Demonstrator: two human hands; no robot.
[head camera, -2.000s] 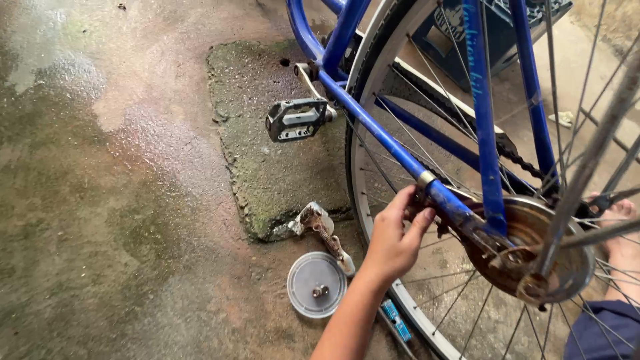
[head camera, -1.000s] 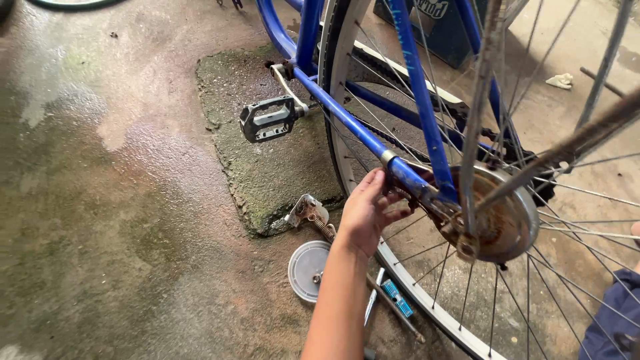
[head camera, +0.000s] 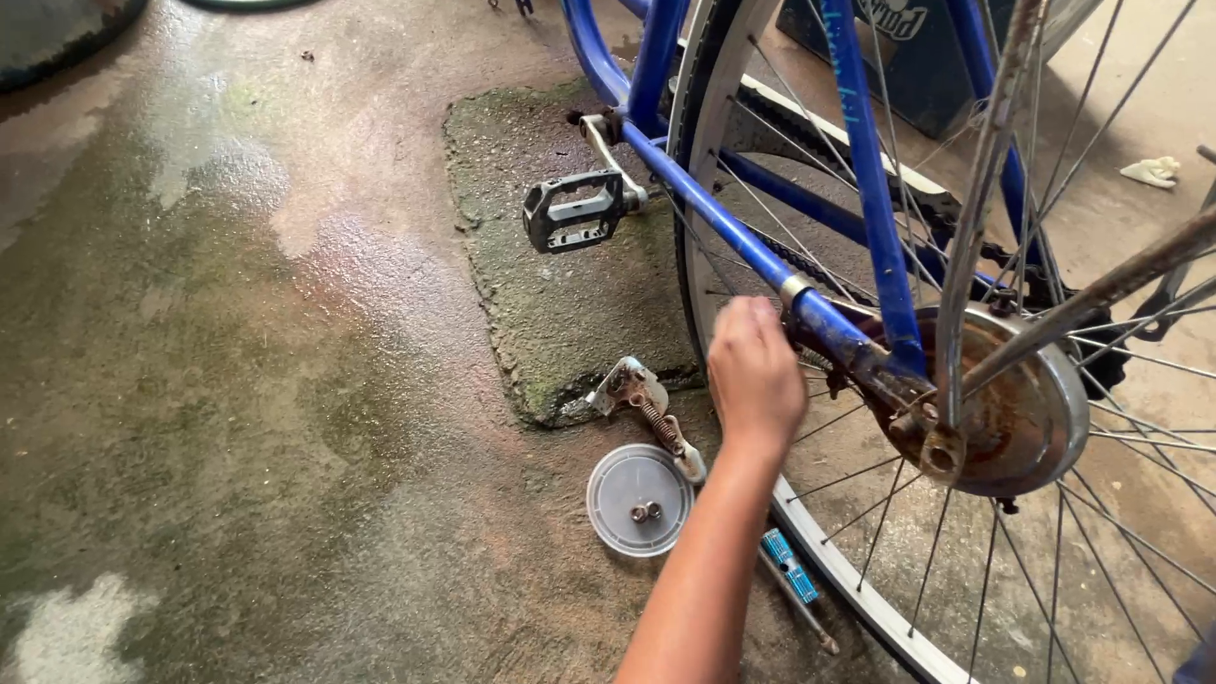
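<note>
My left hand (head camera: 758, 366), slightly blurred, is beside the metal clamp (head camera: 794, 288) on the blue bicycle frame tube (head camera: 708, 204). Its fingers are curled, and whether anything is between them cannot be told. To its right, a rusty round brake drum (head camera: 1035, 408) is at the wheel hub, with a nut on the axle end (head camera: 940, 454). Below and left, two small nuts (head camera: 647, 512) lie on a grey plastic lid (head camera: 622, 475). A rusty bracket with a spring (head camera: 657, 418) touches that lid's edge. My right hand is out of view.
The spoked wheel (head camera: 836, 579) and a black pedal (head camera: 575, 211) stand over the concrete floor and a raised concrete patch (head camera: 570, 313). A blue-labelled item (head camera: 789, 566) and a metal rod (head camera: 807, 613) lie by the tyre. A dark crate (head camera: 883, 57) is behind.
My left hand has gone from reaching at the underside of the frame tube, fingers spread, to curled fingers just left of the clamp. The view has shifted somewhat.
</note>
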